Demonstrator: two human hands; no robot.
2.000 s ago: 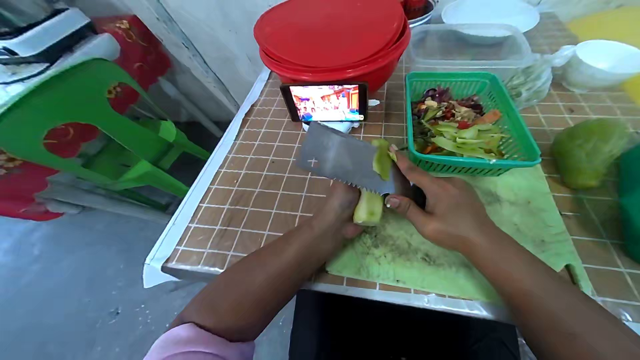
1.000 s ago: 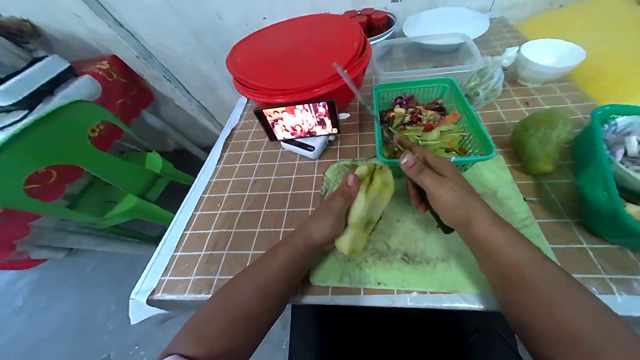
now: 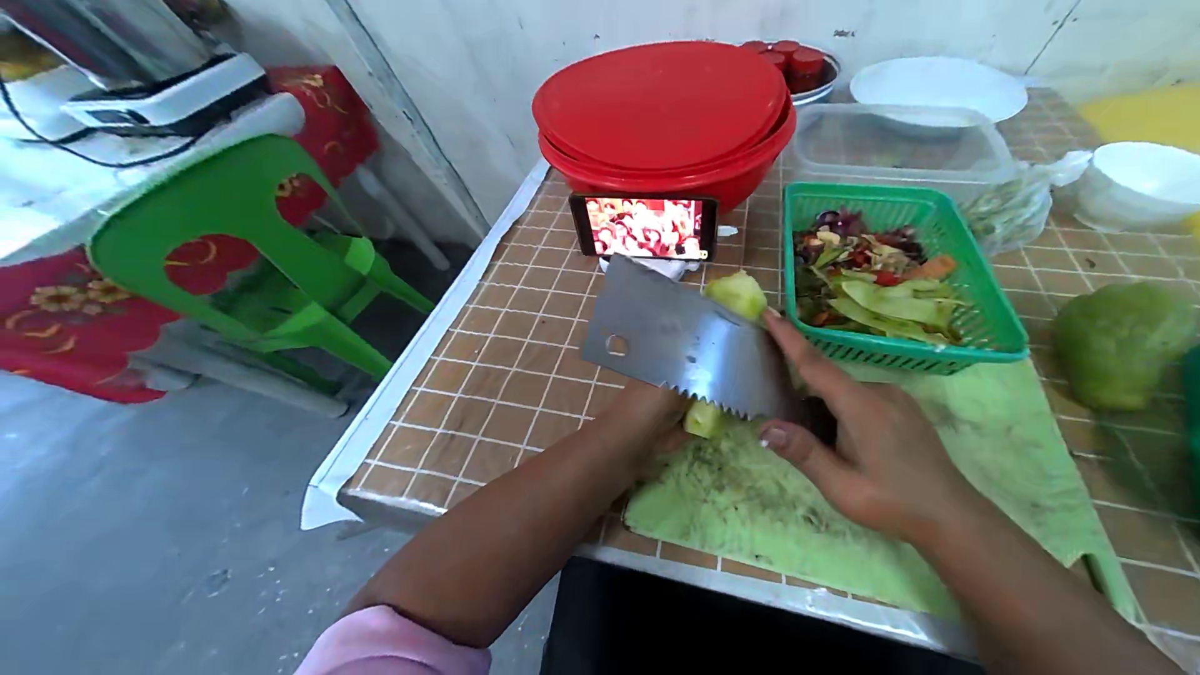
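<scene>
My right hand point(image 3: 867, 445) grips the dark handle of a wide steel cleaver point(image 3: 689, 342) with a serrated edge. The blade lies across a peeled pale-green vegetable or fruit point(image 3: 736, 294), hiding its middle. My left hand point(image 3: 661, 422) holds that piece from behind the blade, its fingers mostly hidden. Both hands are over a stained green cutting board point(image 3: 844, 487). Just behind the board, a green plastic basket point(image 3: 1008, 328) holds peelings and vegetable scraps.
A phone point(image 3: 645, 228) stands propped before red lidded bowls point(image 3: 666, 112). Behind the basket is a clear plastic container point(image 3: 900, 145). To the right are a whole green fruit point(image 3: 1120, 342), a plastic bag point(image 3: 1012, 211) and a white bowl point(image 3: 1139, 183). A green chair point(image 3: 225, 225) stands left.
My right hand has moved from the basket back to the peeled piece, bringing the cleaver across it. The blade was upright by the basket one second ago.
</scene>
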